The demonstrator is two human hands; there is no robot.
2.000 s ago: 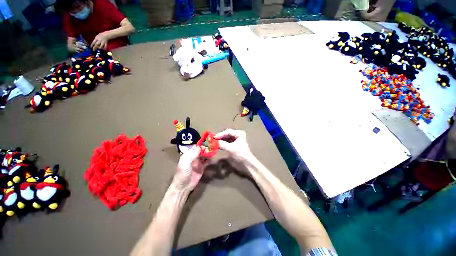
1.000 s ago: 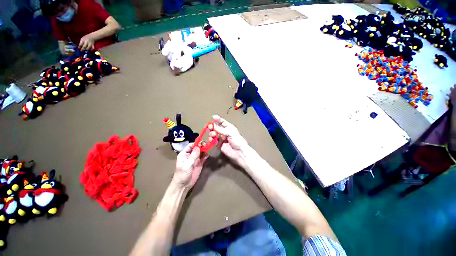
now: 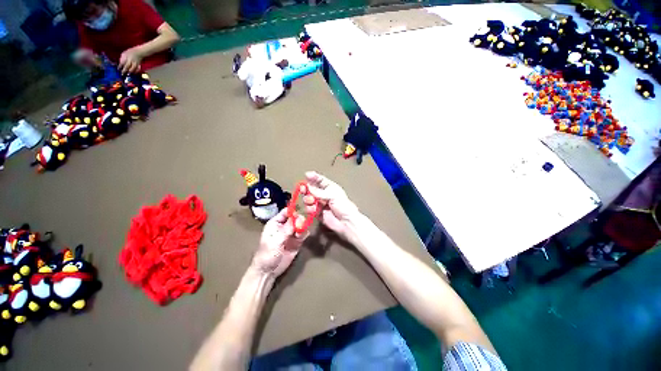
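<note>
A red scarf loop [image 3: 293,210] is stretched between my two hands above the brown table. My left hand [image 3: 277,243] holds its lower left side and my right hand [image 3: 330,203] holds its upper right side. A bare-necked black plush penguin [image 3: 265,199] with a white belly and a small striped party hat [image 3: 248,177] stands upright just left of and behind my hands. A black hanging loop stands up from its head. A heap of red scarves [image 3: 165,248] lies on the table left of my hands.
Penguins with red scarves [image 3: 71,281] cluster at the left edge, more [image 3: 109,116] at the upper left before a seated person in red [image 3: 141,36]. A black penguin [image 3: 358,136] lies at the right table edge. White plush [image 3: 262,76] lies far. The white table [image 3: 464,138] bears black and orange-blue piles.
The view has shifted, so the table things sit slightly lower left than two seconds ago. The red loop is now held open as a narrow upright ring; my hands keep hold of it.
</note>
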